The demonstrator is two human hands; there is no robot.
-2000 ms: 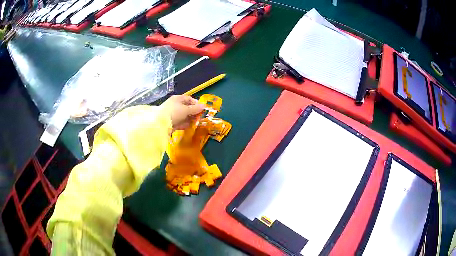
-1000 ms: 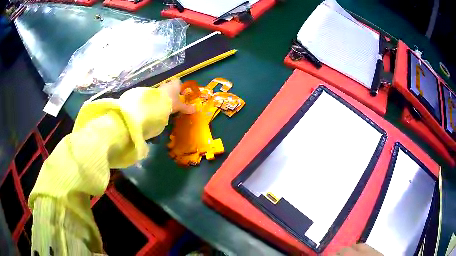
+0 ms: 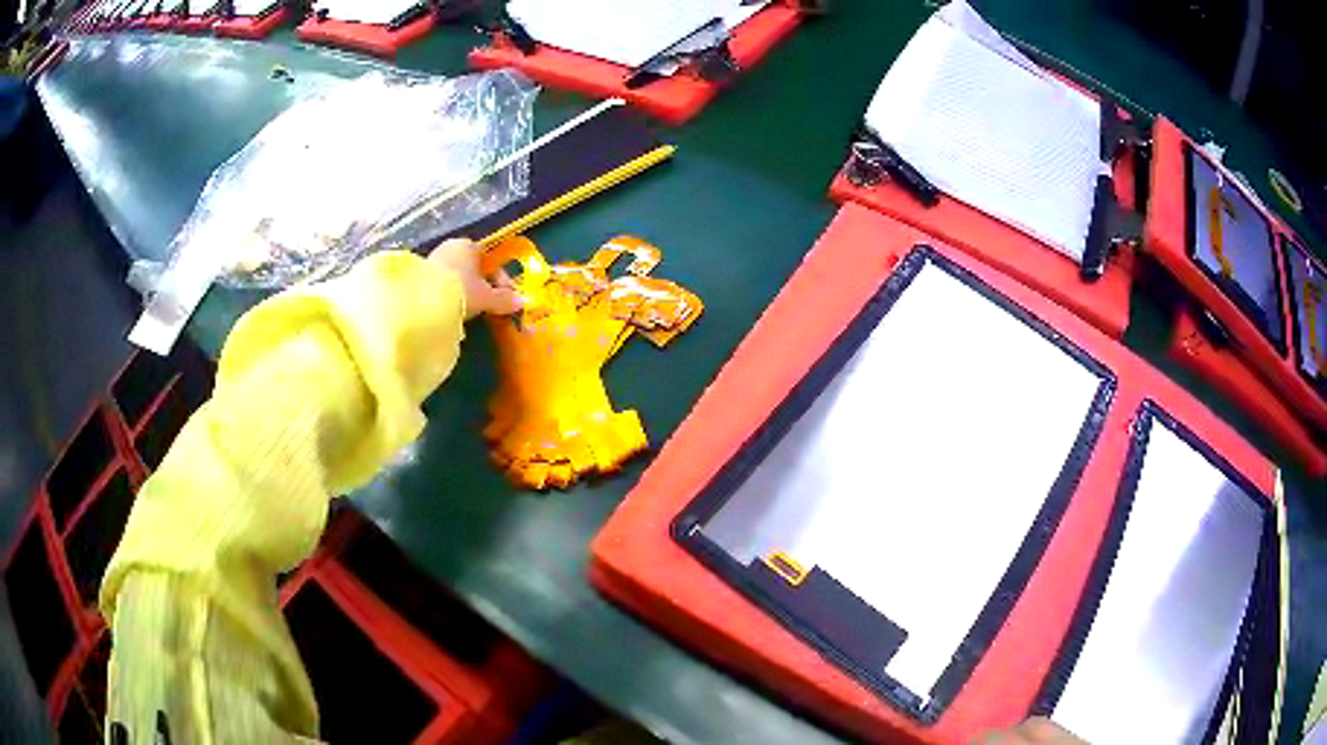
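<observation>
An orange pile of flex cables [image 3: 553, 371] lies on the dark green mat left of the red foam tray [image 3: 655, 546]. My left hand [image 3: 483, 283], in a yellow sleeve, is at the pile's upper left edge by a hooked cable end. Whether its fingers grip a cable cannot be told. Two panels lie side by side on the tray with silver-white backs up: the left panel [image 3: 917, 466] shows a small gold-edged connector [image 3: 787, 568] near its lower edge, and the right panel [image 3: 1172, 582] is beside it. My right hand [image 3: 1030, 732] barely shows, cut off by the bottom edge.
A crumpled clear bag [image 3: 364, 160] and a black strip with a yellow edge [image 3: 582, 189] lie behind my left hand. Red boards with clipped white sheets [image 3: 997, 131] stand behind the tray. Another red board [image 3: 1169, 204] with panels and orange cables is at far right.
The view has shifted, so the tray and pile sit higher. My left hand has moved from above the pile to its upper left edge. My right hand has appeared at the bottom edge.
</observation>
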